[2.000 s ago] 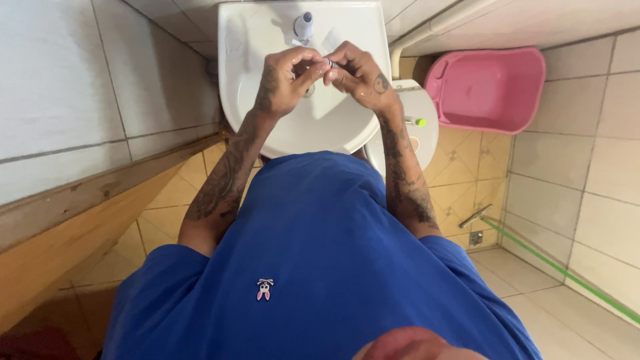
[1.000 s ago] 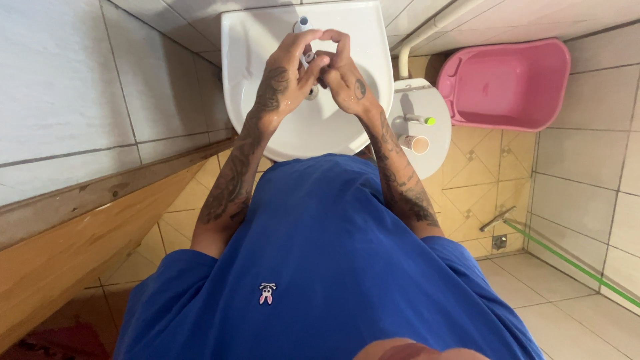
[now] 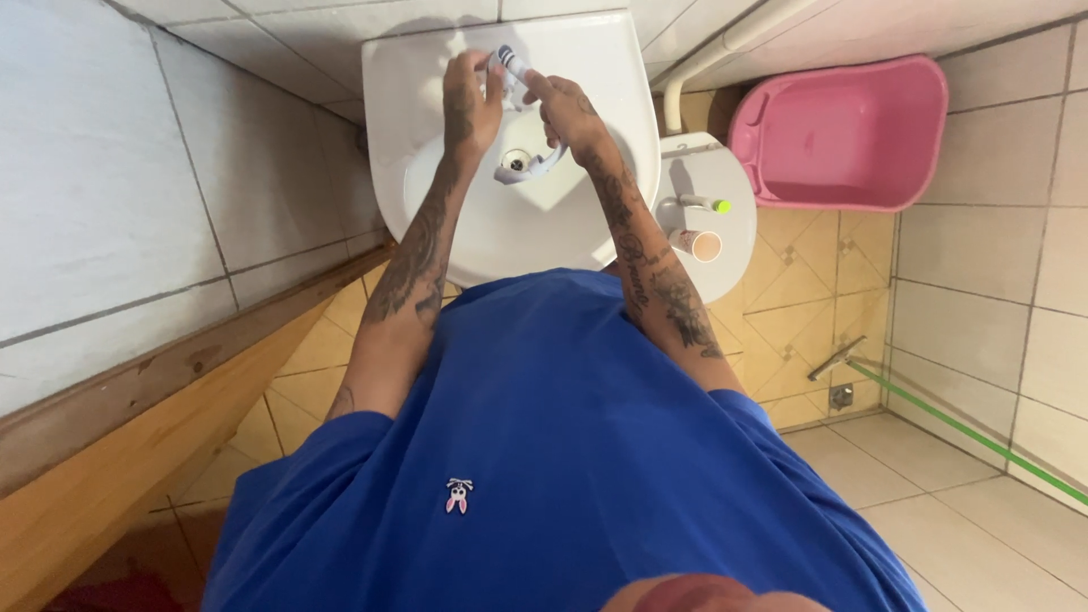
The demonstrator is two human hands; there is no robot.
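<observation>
Above the white washbasin (image 3: 625, 127), my left hand (image 3: 472, 106) is raised at the left of a pale tube with dark bands (image 3: 512, 61), its fingertips beside the tube. My right hand (image 3: 571, 115) is curled around the tube's other side, thumb and fingers on it. A pale curved length (image 3: 531, 170) shows below my right hand, close to the metal drain (image 3: 515, 159). Whether it is the same piece is hidden by the hand. Part of a tap shows between the hands.
At the right, a white toilet lid (image 3: 727, 263) holds a paper cup (image 3: 705, 246) and a pale item with a green cap (image 3: 721, 206). Beyond it is a pink plastic tub (image 3: 841, 140). A squeegee with a green handle (image 3: 969, 429) leans lower right. A wooden door edge (image 3: 212, 374) lies left.
My hands, close together with fingertips meeting one second ago, are now farther apart. The pale curved length now shows over the basin. The view has shifted slightly.
</observation>
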